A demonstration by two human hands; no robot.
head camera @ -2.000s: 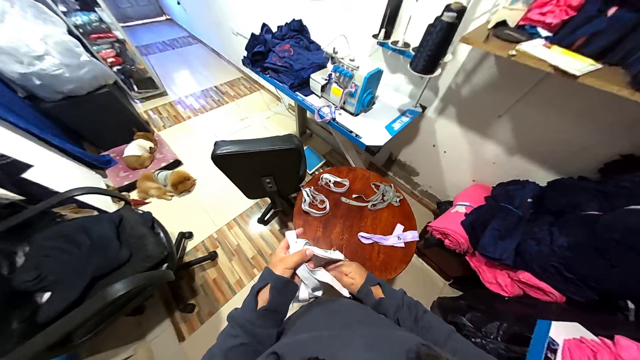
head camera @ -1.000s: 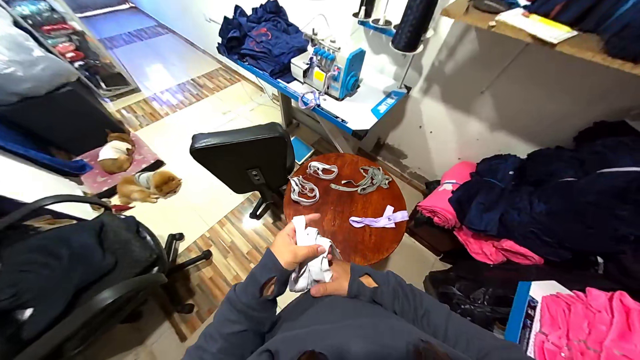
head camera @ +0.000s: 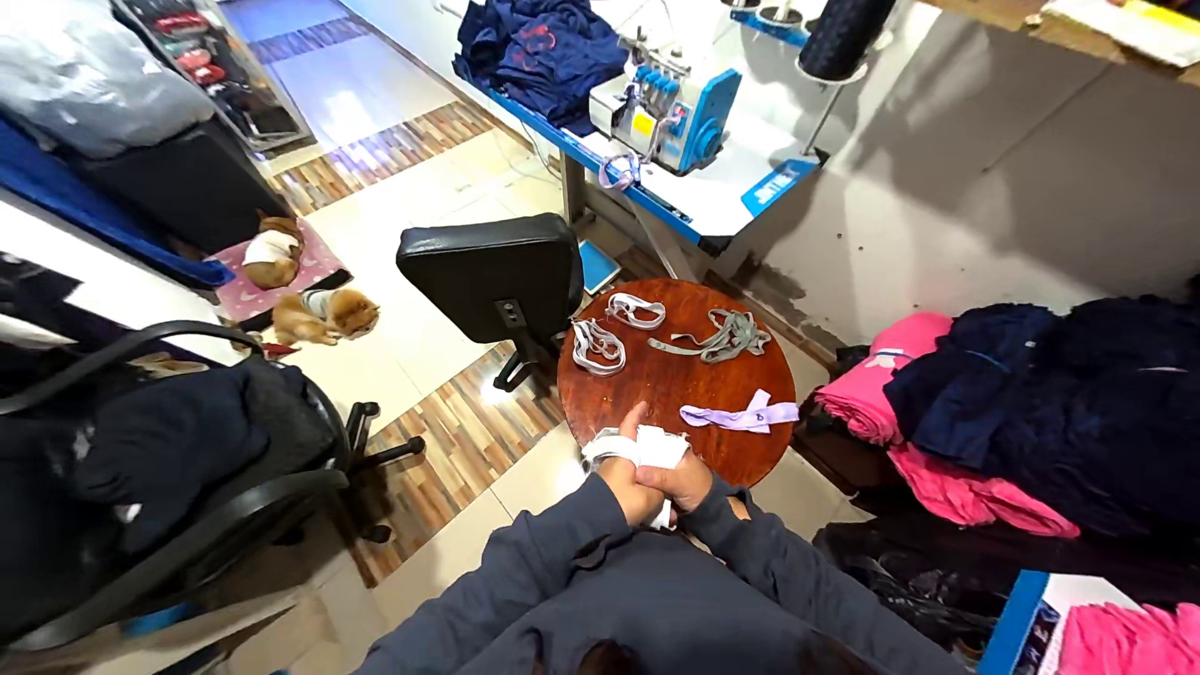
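Observation:
White fabric strips (head camera: pixel 661 447) are bunched in both my hands, over the near edge of a round wooden stool top (head camera: pixel 675 380). My left hand (head camera: pixel 630 473) has the strips wrapped about it, thumb pointing up. Closed on the strips from the right is my right hand (head camera: pixel 682 480), touching the left. On the wood lie two white looped strips, one at the left (head camera: pixel 598 348) and one at the back (head camera: pixel 637 310), a grey-green tangled strip (head camera: pixel 724 337) and a folded lilac strip (head camera: pixel 741 413) with a small dark mark.
An overlock sewing machine (head camera: pixel 656 112) stands on a blue-edged table beside navy garments (head camera: pixel 544 61). A black chair backrest (head camera: pixel 492 277) is left of the stool. Two dogs lie by a pink mat (head camera: pixel 323 248). Folded navy clothes (head camera: pixel 1059 403) are piled at right; an office chair (head camera: pixel 187 469) stands at left.
Both hands have turned and come together around the white strips, which now wrap about the left hand. The strips on the stool lie as before.

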